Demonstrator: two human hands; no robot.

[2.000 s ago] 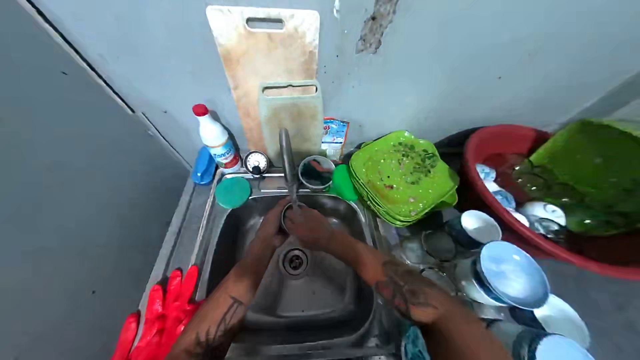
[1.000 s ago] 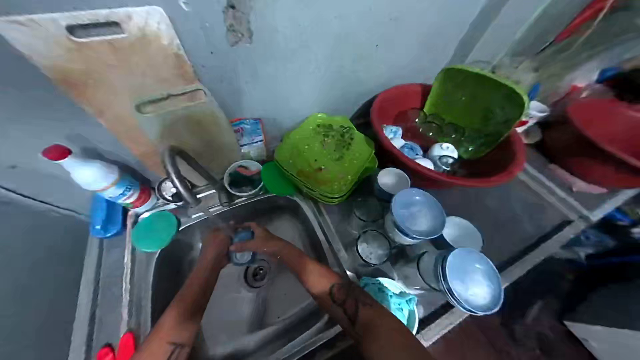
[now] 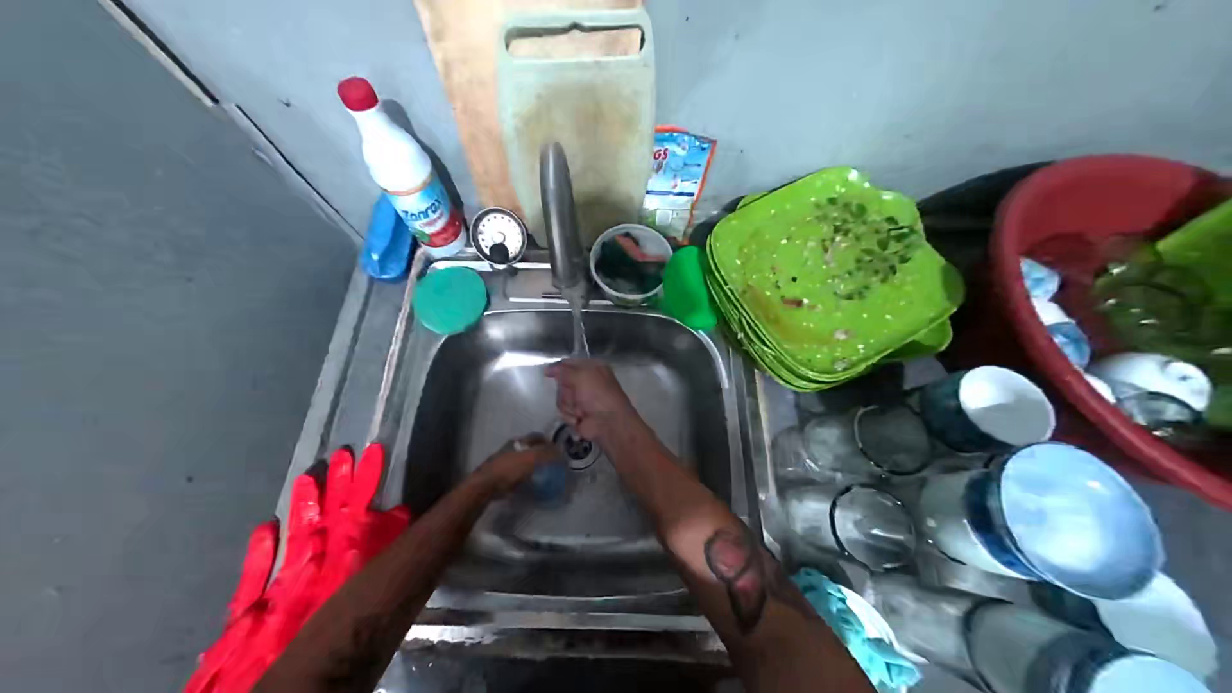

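Water runs from the metal faucet point(image 3: 561, 212) into the stainless steel sink point(image 3: 664, 385). My right hand point(image 3: 589, 395) is under the stream; its fingers are curled and I cannot tell whether anything is in them. Lower and to the left, my left hand point(image 3: 520, 462) holds a small bluish glass point(image 3: 549, 481), blurred, beside the drain point(image 3: 576, 447). Red rubber gloves point(image 3: 318, 549) lie left of the sink, partly behind my left forearm. On the right stand several glasses point(image 3: 871, 525) and stacked light blue bowls point(image 3: 1078, 520).
Stacked green plates point(image 3: 828, 279) with food scraps sit right of the faucet, beside a red basin point(image 3: 1020, 279) of dishes. A bleach bottle point(image 3: 399, 173), a green round lid point(image 3: 449, 300) and a small tub point(image 3: 630, 265) line the back edge. Cutting boards point(image 3: 577, 106) lean on the wall.
My hands were together on the glass one second ago; now they are apart, the right under the water and the left lower with the glass. The view has swung back left.
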